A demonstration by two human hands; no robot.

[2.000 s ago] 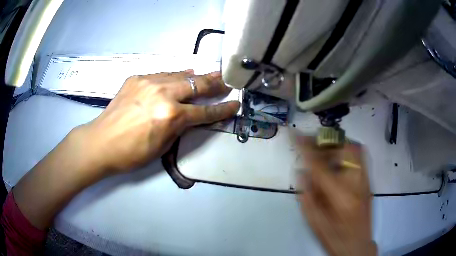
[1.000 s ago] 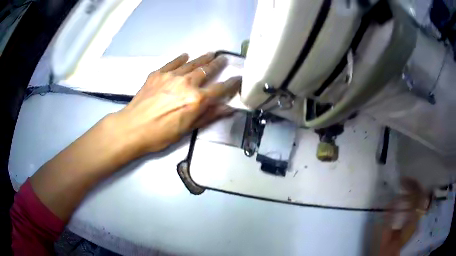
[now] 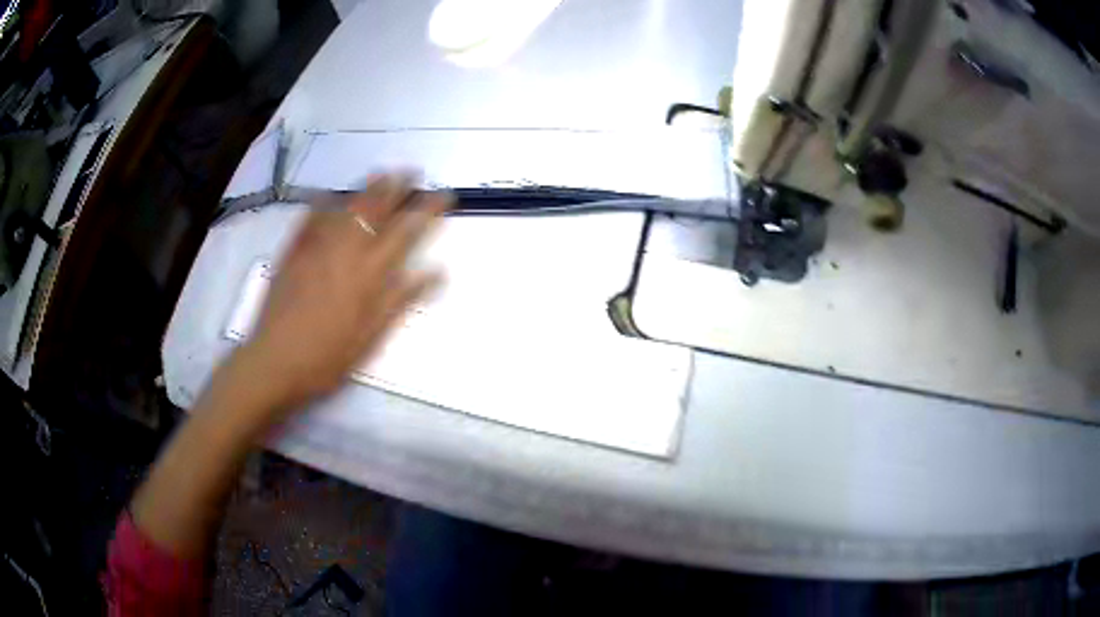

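Note:
My left hand (image 3: 344,283) is blurred over the left of the table, fingers apart, its fingertips at the dark strip (image 3: 519,200). I cannot tell whether it touches the strip. The strip runs left to right up to the presser foot and needle area (image 3: 772,229). A white card template (image 3: 531,386) lies flat nearer the front edge, partly under my left hand. Another white rectangular piece (image 3: 483,157) lies flat behind the strip. My right hand is not in view.
The cream-white sewing machine head (image 3: 796,72) stands at the upper right. The white table (image 3: 869,482) has a curved front edge with the speckled floor below. Another table edge (image 3: 91,229) and dark clutter are at the far left. A small black object (image 3: 1011,268) lies on the machine bed.
The view has shifted left. My left hand has moved left, away from the machine head. My right hand has gone out of view. The card near the front edge now shows.

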